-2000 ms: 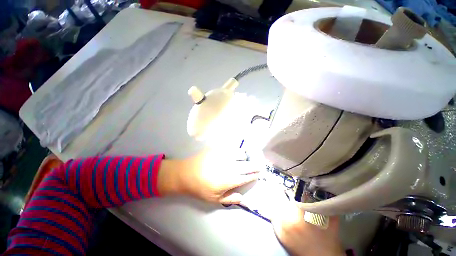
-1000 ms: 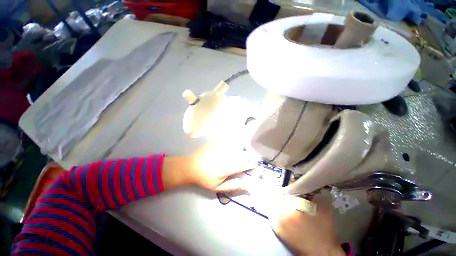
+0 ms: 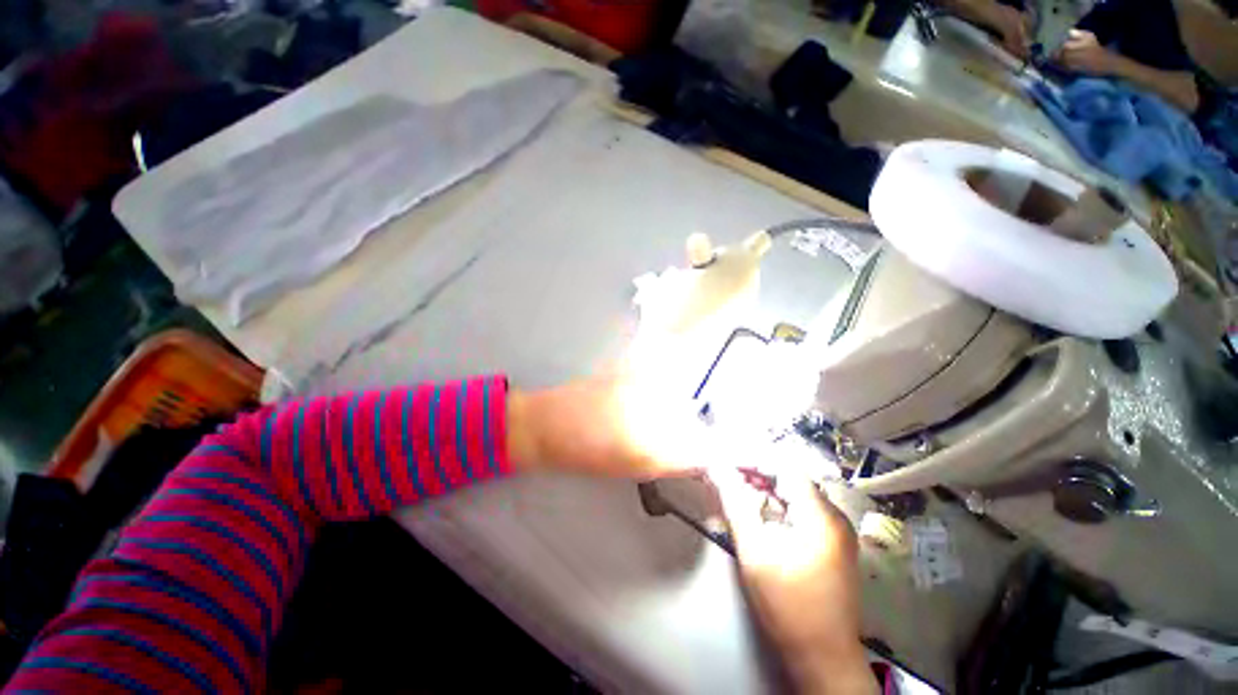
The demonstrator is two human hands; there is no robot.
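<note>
My left hand (image 3: pixel 604 424), in a red and blue striped sleeve, lies on the glaring machine bed left of the needle area. My right hand (image 3: pixel 797 550) is just below the needle area, its fingertips close to those of my left hand. The lamp glare washes out the fingers of both hands, and I cannot make out a workpiece. The beige sewing machine head (image 3: pixel 923 346) stands to the right of my hands. The cream sewing lamp (image 3: pixel 720 283) is behind the needle area. A thick roll of white tape (image 3: pixel 937 238) sits on top of the machine.
A long grey fabric panel (image 3: pixel 360 177) lies flat at the table's far left. Dark fabric (image 3: pixel 801 129) is heaped behind the table. An orange basket (image 3: pixel 170 387) is at the lower left. At top right, another person's hands (image 3: pixel 1082 52) are near light blue fabric (image 3: pixel 1120 122).
The camera view has shifted, bringing the orange basket and another person's hands into sight. My right hand has turned more upright and its fingertips are nearer my left hand.
</note>
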